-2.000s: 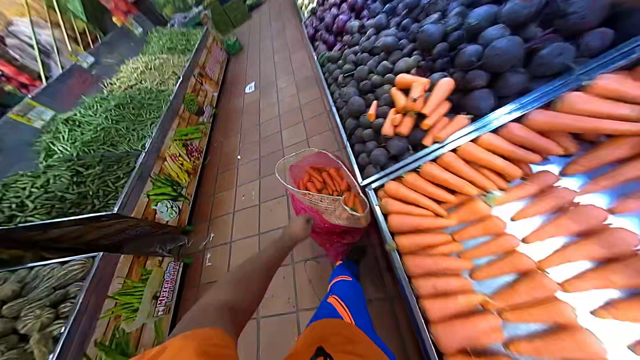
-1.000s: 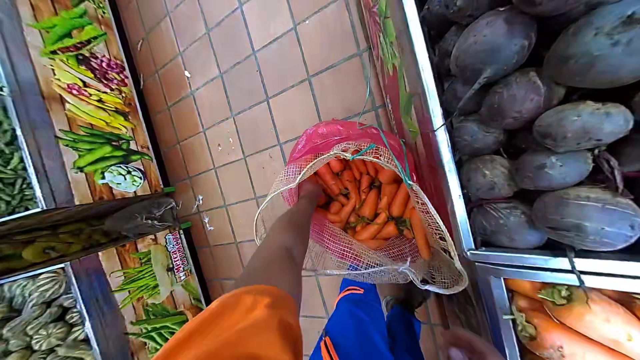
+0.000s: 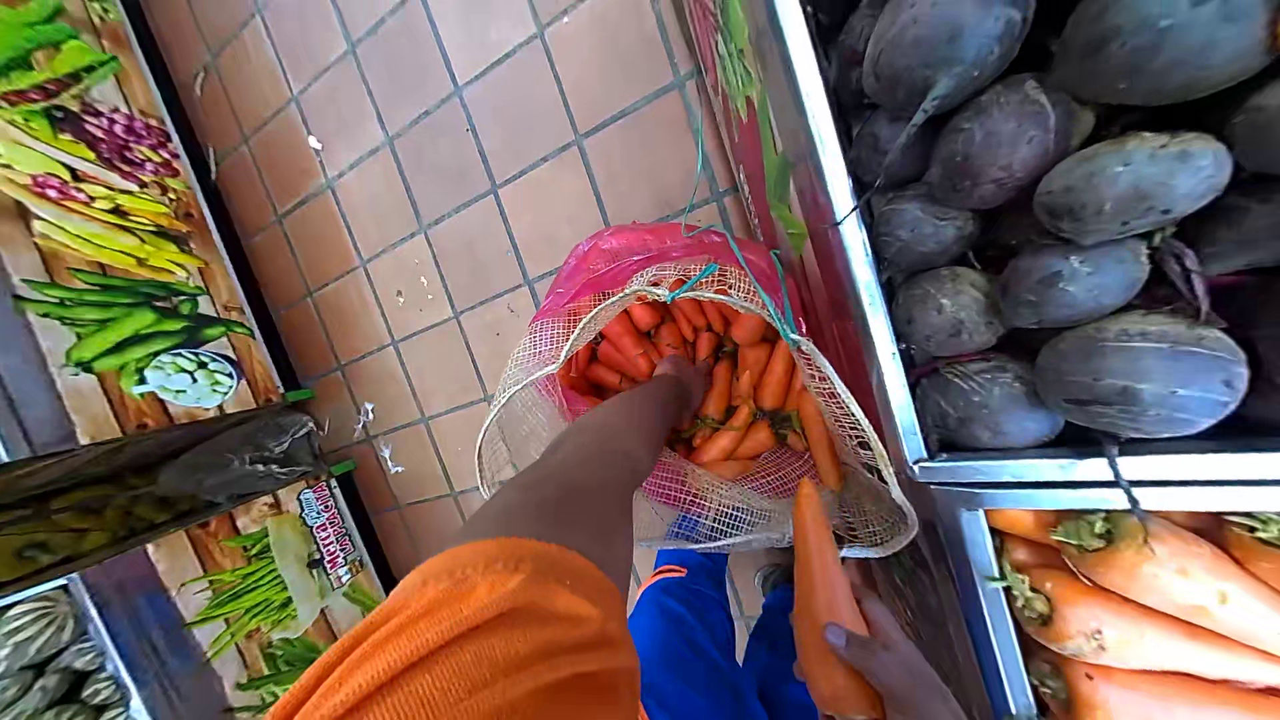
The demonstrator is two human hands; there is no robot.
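Note:
An open mesh sack [image 3: 500, 400] with a pink bag around it holds many carrots [image 3: 735, 420]. My left hand [image 3: 683, 385] reaches down into the sack among the carrots; its fingers are hidden, so its grip cannot be made out. My right hand [image 3: 885, 655], low at the right of the view, holds a large carrot [image 3: 822, 600] upright near the sack's lower rim. Teal string [image 3: 750, 270] runs over the sack's upper edge.
Right of the sack stands a metal-edged bin [image 3: 850, 240] of beets [image 3: 1140, 375], with a bin of large carrots [image 3: 1170, 600] below it. A produce stand with a picture-printed side [image 3: 120, 300] is at left. Tiled floor [image 3: 420, 190] lies between.
My left hand has gone from above the sack into the carrots. My right hand, only partly seen at the bottom edge a second ago, now shows with a large carrot. The view has moved closer to the sack.

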